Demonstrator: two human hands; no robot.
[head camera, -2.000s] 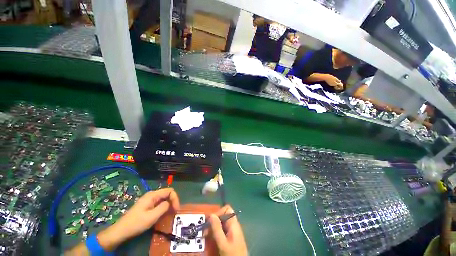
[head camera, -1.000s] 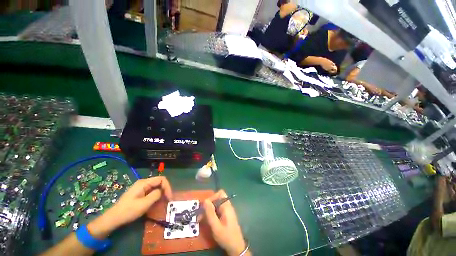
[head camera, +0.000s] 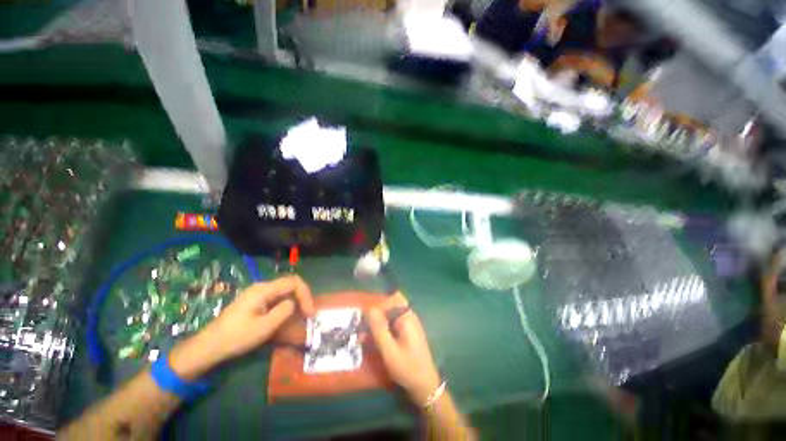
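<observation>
The white assembly jig (head camera: 334, 355) lies on the orange-brown mat (head camera: 289, 379), with a dark part at its middle, blurred. My left hand (head camera: 263, 312) is at the jig's upper left, with thumb and forefinger close together; whether they hold a small part cannot be seen. My right hand (head camera: 398, 340) is just right of the jig, fingers curled. A dark thin tool shows faintly at its fingertips, likely the tweezers (head camera: 400, 312). The frame is motion-blurred.
A black power supply box (head camera: 302, 202) with a crumpled white wipe (head camera: 314, 145) stands behind the mat. A glue bottle (head camera: 370, 263) is near it. Left are a blue cable (head camera: 103, 288), loose circuit boards (head camera: 172, 297) and trays. Right are a fan (head camera: 502, 263) and trays (head camera: 620, 293). People are beyond.
The camera view has shifted, so the bench sits higher in the picture. My right hand's fingers have drawn back from the jig to its right. My left hand stays at the jig's upper left.
</observation>
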